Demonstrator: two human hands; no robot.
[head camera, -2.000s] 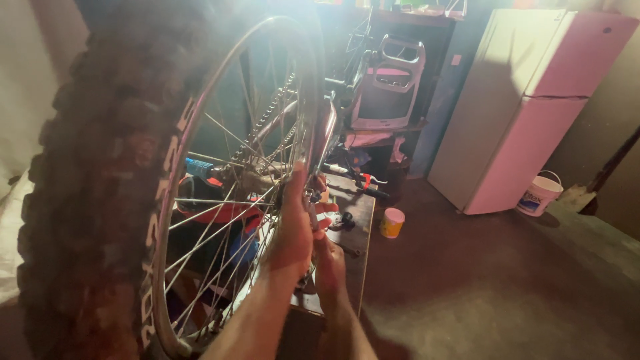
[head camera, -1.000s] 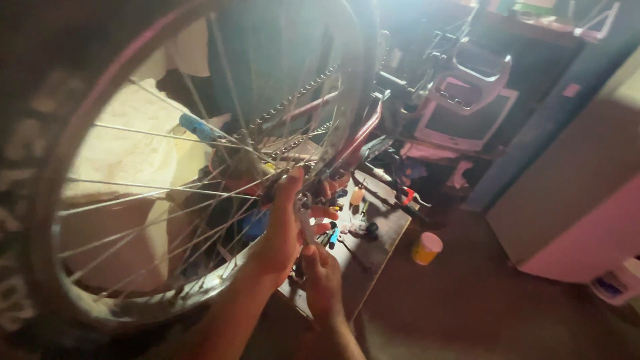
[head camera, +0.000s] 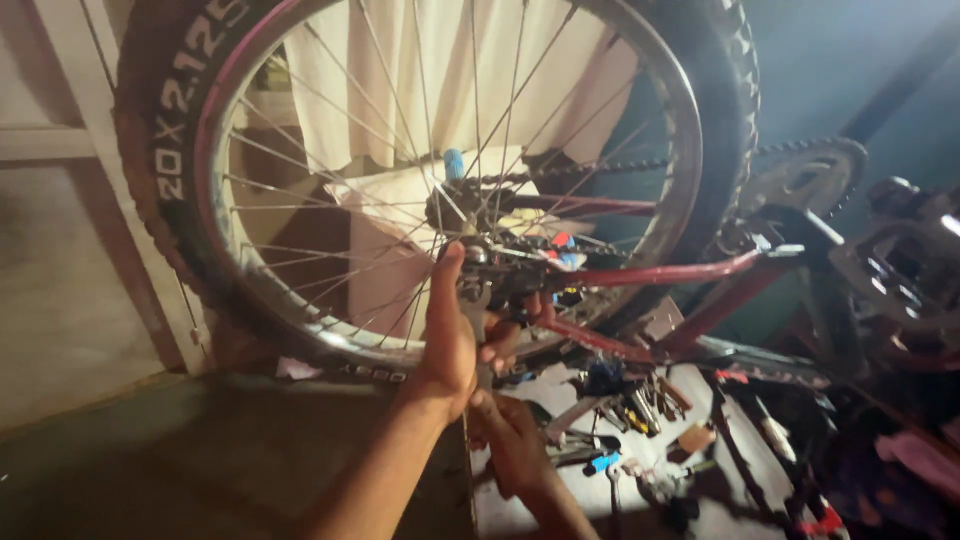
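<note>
A bicycle wheel with a knobby tyre (head camera: 169, 232) fills the upper view, mounted at its hub on a red bicycle frame (head camera: 660, 274). My left hand (head camera: 454, 337) is at the hub, its thumb against the axle area and its fingers partly hidden behind a metal wrench. My right hand (head camera: 514, 439), just below, holds the lower end of this wrench (head camera: 477, 319), whose jaw is at the axle nut. A chain (head camera: 592, 171) runs from the rear sprockets (head camera: 450, 208) to the chainring (head camera: 806, 180). Whether the left hand grips the wrench or the hub cannot be told.
Below the wheel, a white work surface (head camera: 577, 491) bears wrenches, pliers with blue grips (head camera: 602, 462) and several other tools. A pale door (head camera: 82, 285) stands at the left. A light curtain (head camera: 360, 90) hangs behind the wheel, and a crank with pedal parts is at the right.
The view has swung strongly to the left; the fridge and the yellow tub are out of view. Both hands stay at the wheel's hub with the wrench.
</note>
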